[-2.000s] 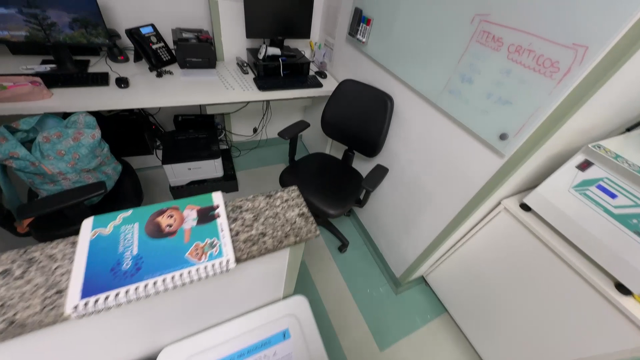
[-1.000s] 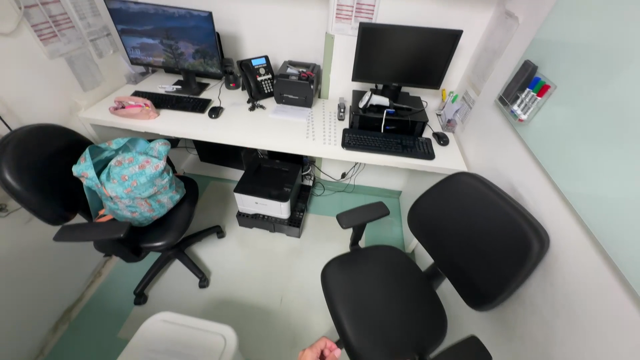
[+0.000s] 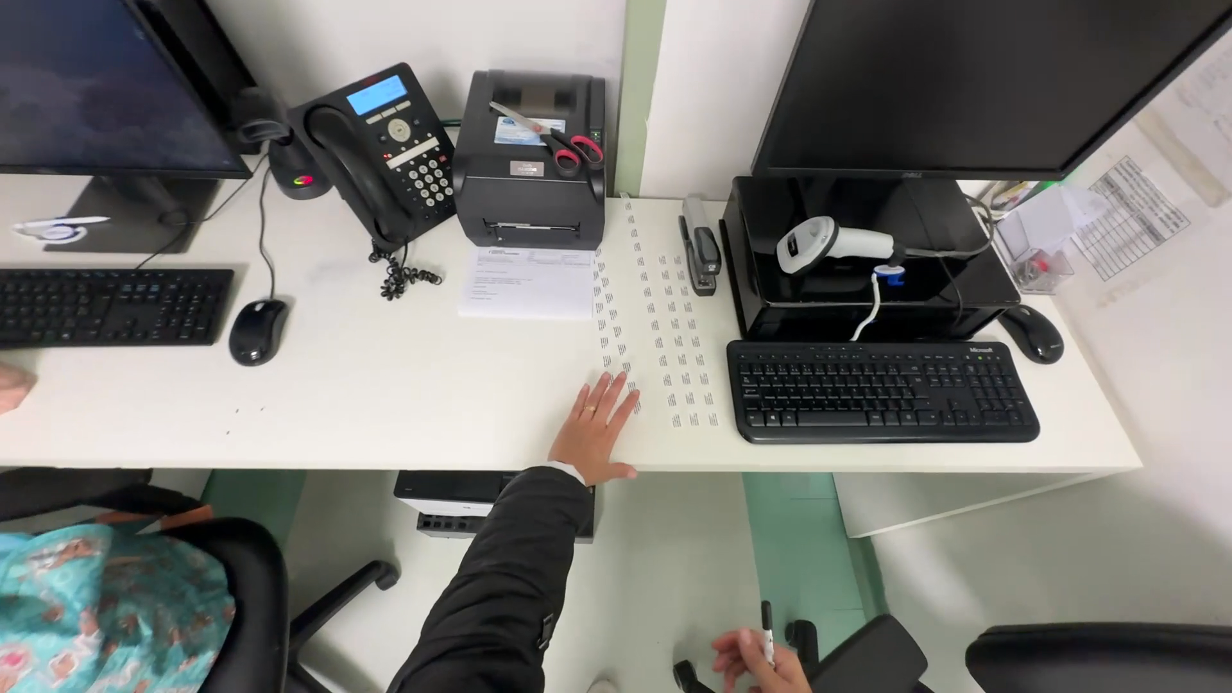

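Note:
My left hand (image 3: 592, 428), in a black sleeve with a ring on one finger, rests palm down with fingers spread at the front edge of the white desk (image 3: 385, 414). Its fingertips touch the lower end of the strips of small printed labels (image 3: 674, 337) stuck on the desktop. Low in the view, my right hand (image 3: 756, 662) holds a black and white marker pen (image 3: 767, 630) upright, below the desk edge. A black stapler (image 3: 700, 248) lies beside the label strips. Left of them, a printed sheet (image 3: 526, 284) sits before a black label printer (image 3: 529, 164) with red-handled scissors (image 3: 558, 138) on top.
A keyboard (image 3: 881, 393), barcode scanner (image 3: 833, 243) and mouse (image 3: 1032, 334) are at the right. Leftward are a desk phone (image 3: 385, 154), another mouse (image 3: 258, 332) and another person's hand (image 3: 13, 387). Office chairs (image 3: 260, 587) stand below; one holds a teal patterned cloth (image 3: 106, 606).
The view has moved in close over the desk. My left hand now lies on the desktop, and a hand with a marker pen shows low down. The spiral notebook on the counter is out of view.

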